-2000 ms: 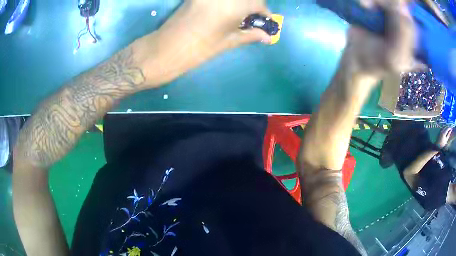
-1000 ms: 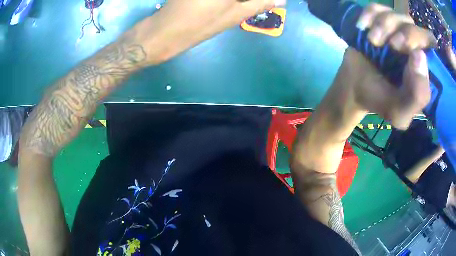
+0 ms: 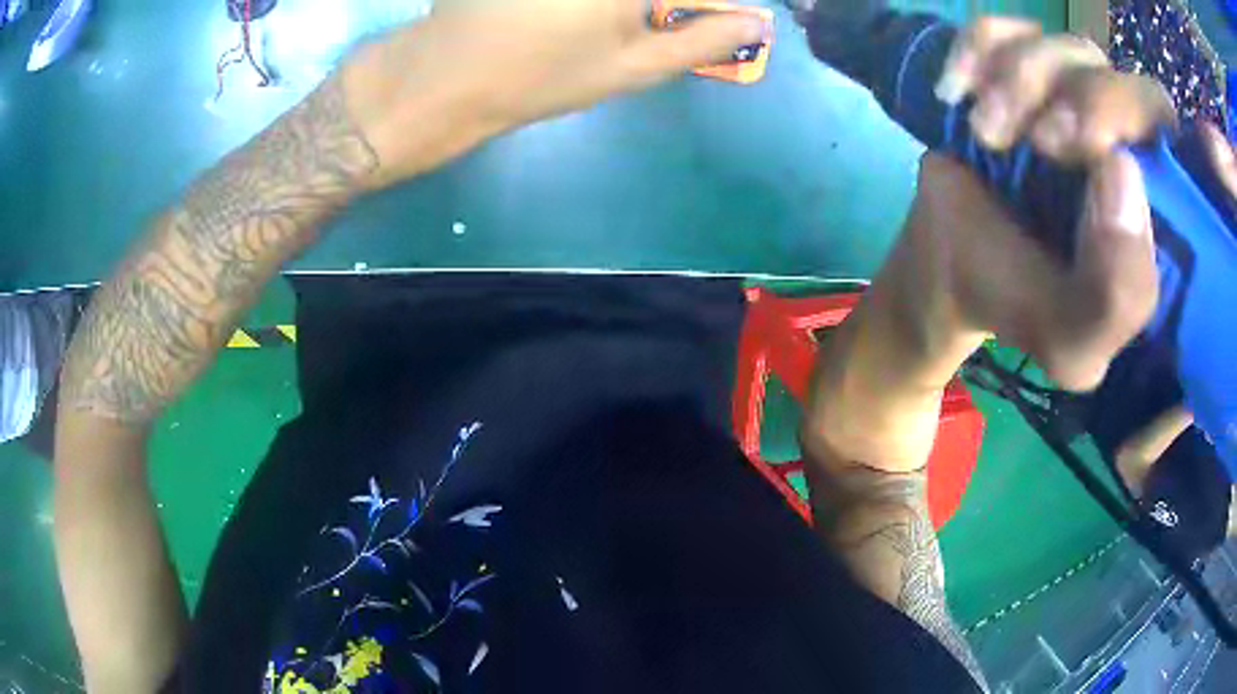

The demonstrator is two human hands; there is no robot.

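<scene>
My right hand (image 3: 1058,176) is closed around the black grip of an electric screwdriver (image 3: 1194,285) with a blue body. Its black nose points up and left towards the orange frame. My left hand (image 3: 678,34) is at the top edge of the picture, partly cut off, with its fingers on the orange holding jig (image 3: 750,65). The jig's dark centre is mostly hidden by the fingers. The screwdriver's tip lies just right of the jig; whether it touches anything cannot be told.
A dark module with thin leads (image 3: 244,54) lies on the green bench (image 3: 570,203) at the upper left. The parts box (image 3: 1089,16) stands at the upper right. A red stool (image 3: 773,393) stands beyond the bench edge. Another person's dark clothing (image 3: 1180,502) shows at the right.
My right hand has brought the screwdriver from the upper right down and round, its nose now near the jig. The black module seen earlier in my left fingers is now mostly hidden with the jig.
</scene>
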